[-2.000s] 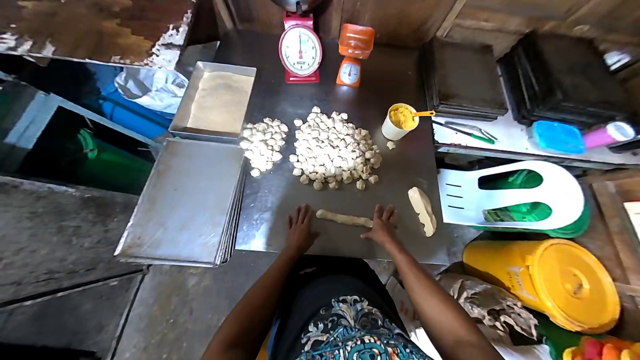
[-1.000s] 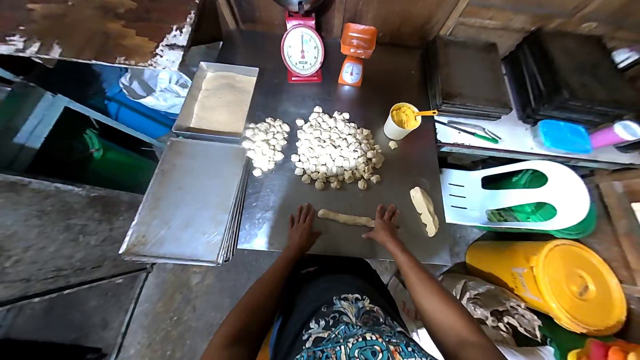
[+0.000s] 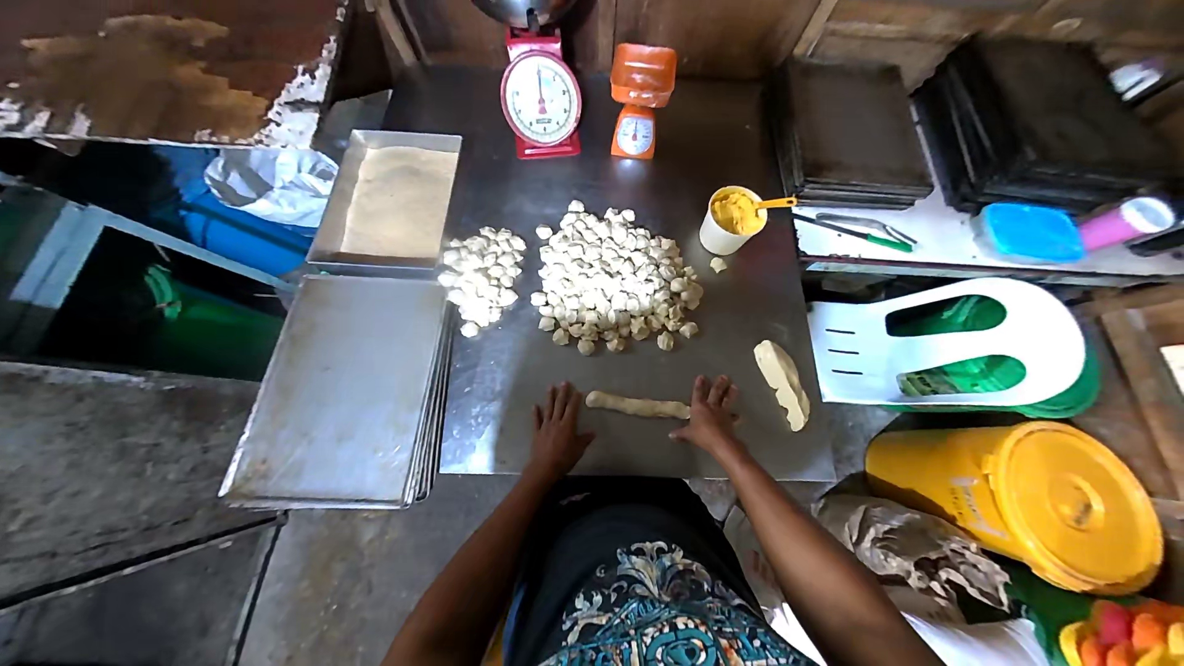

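On the metal tabletop [image 3: 518,416], my left hand [image 3: 559,430] lies palm down with fingers apart, just left of a thin rope of dough [image 3: 636,405]. My right hand [image 3: 710,416] rests at the rope's right end, fingers spread, touching or partly covering it. A thicker dough strip [image 3: 783,385] lies to the right of that hand. Beyond the rope sits a large heap of small dough pieces [image 3: 615,277], with a smaller heap [image 3: 483,277] to its left. A white cup of yellow paste [image 3: 731,227] with an orange-handled utensil [image 3: 777,202] stands at the back right.
Red [image 3: 542,102] and orange [image 3: 635,129] dial scales stand at the back. A tray of tan powder [image 3: 400,203] and stacked metal trays [image 3: 342,388] flank the left side. Dark trays [image 3: 856,129], a white plastic chair [image 3: 856,342] and a lidded yellow bucket [image 3: 1064,509] are on the right.
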